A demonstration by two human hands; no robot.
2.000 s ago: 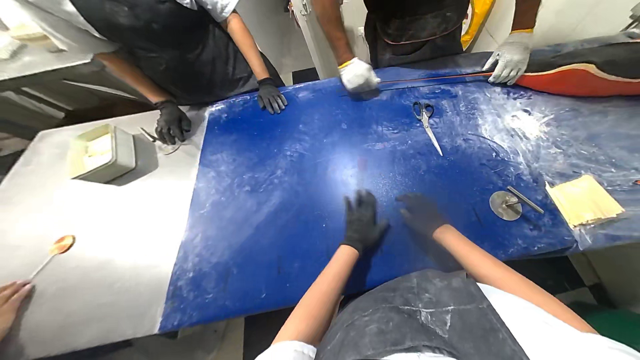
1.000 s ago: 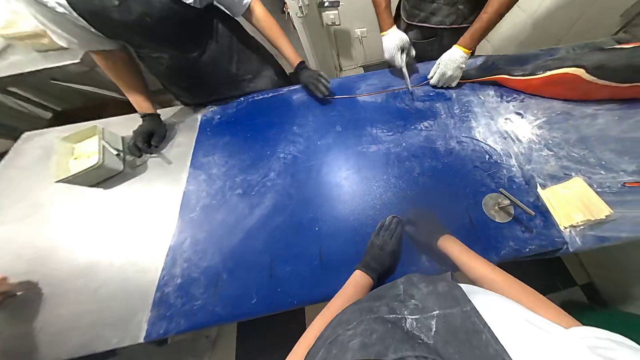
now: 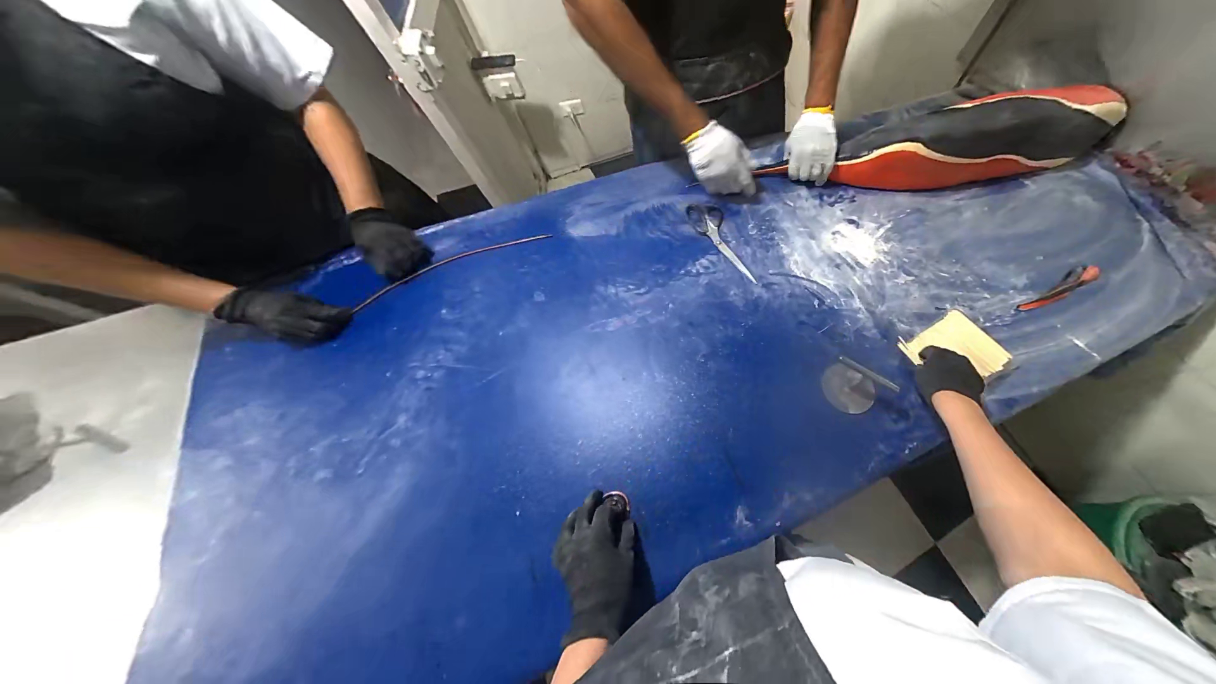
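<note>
My left hand (image 3: 597,560), in a black glove, rests on the blue table surface (image 3: 456,456) near the front edge. Its fingers are at a small dark round piece with a pink rim (image 3: 617,500). My right hand (image 3: 950,376), gloved in black too, reaches out to the right and touches the near left part of a pile of thin pale wooden sticks (image 3: 961,340). Whether its fingers grip any stick cannot be told. Left of that hand lie a round metal disc (image 3: 848,389) and a short metal bar (image 3: 868,373).
Scissors (image 3: 724,245) lie open mid-table. A co-worker's white-gloved hands (image 3: 722,160) hold a thin strand drawn from a large red, black and cream mass (image 3: 959,142). Another's black-gloved hands (image 3: 285,315) handle a thin dark strand (image 3: 456,256). A red-handled tool (image 3: 1059,288) lies right.
My right hand has moved from beside my left hand to the pale sticks on the right. A thin strand now lies before the co-worker at left. The view has shifted to the right.
</note>
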